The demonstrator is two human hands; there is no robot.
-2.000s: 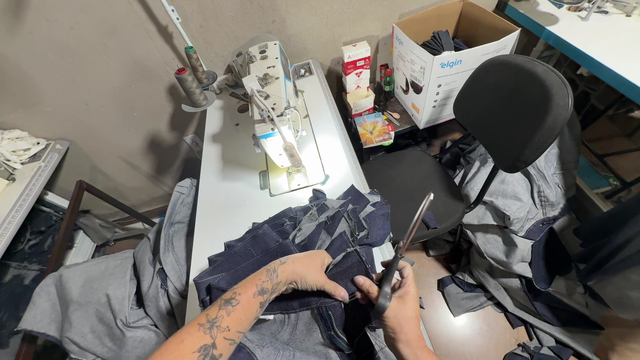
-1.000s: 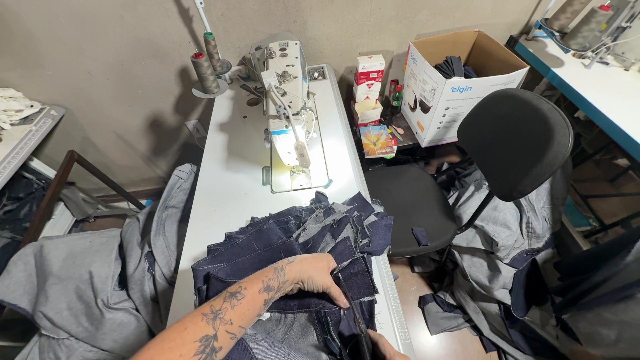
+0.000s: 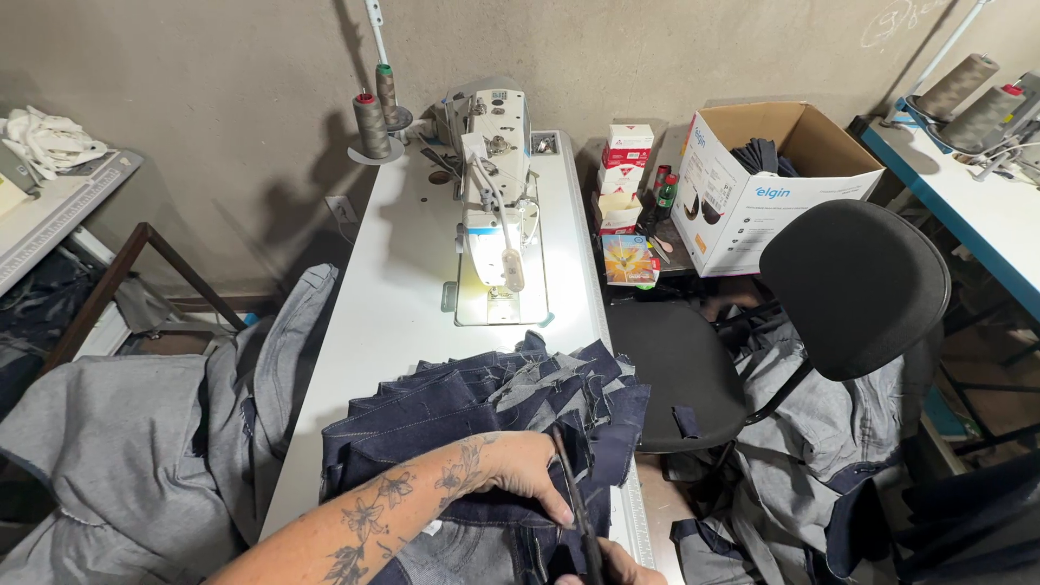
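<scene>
My left hand (image 3: 528, 471) grips the dark denim at the right side of a layered stack of denim pieces (image 3: 439, 402) on the white sewing table. My right hand (image 3: 613, 565), partly cut off by the bottom edge, holds a pair of fabric scissors (image 3: 578, 504). Their blades point up and away, close beside my left thumb, over the denim. Frayed edges and loose threads show on the stack's right part. A garment part with its grey inner side up (image 3: 463, 544) lies below my left hand. Part of the scissors' handles is hidden by my fingers.
Beyond the stack stands a lit industrial sewing machine (image 3: 496, 187), with thread cones (image 3: 371, 126) at its left. A black chair (image 3: 853, 288) bearing a denim scrap (image 3: 685, 422) is at the right, before a cardboard box (image 3: 772, 191). Denim garments (image 3: 114, 439) hang at the left; others lie at the right.
The scissors, raised at the stack's right side two seconds ago, are now lower beside my left thumb. My right hand has moved down toward the bottom edge. A denim scrap now shows on the chair seat.
</scene>
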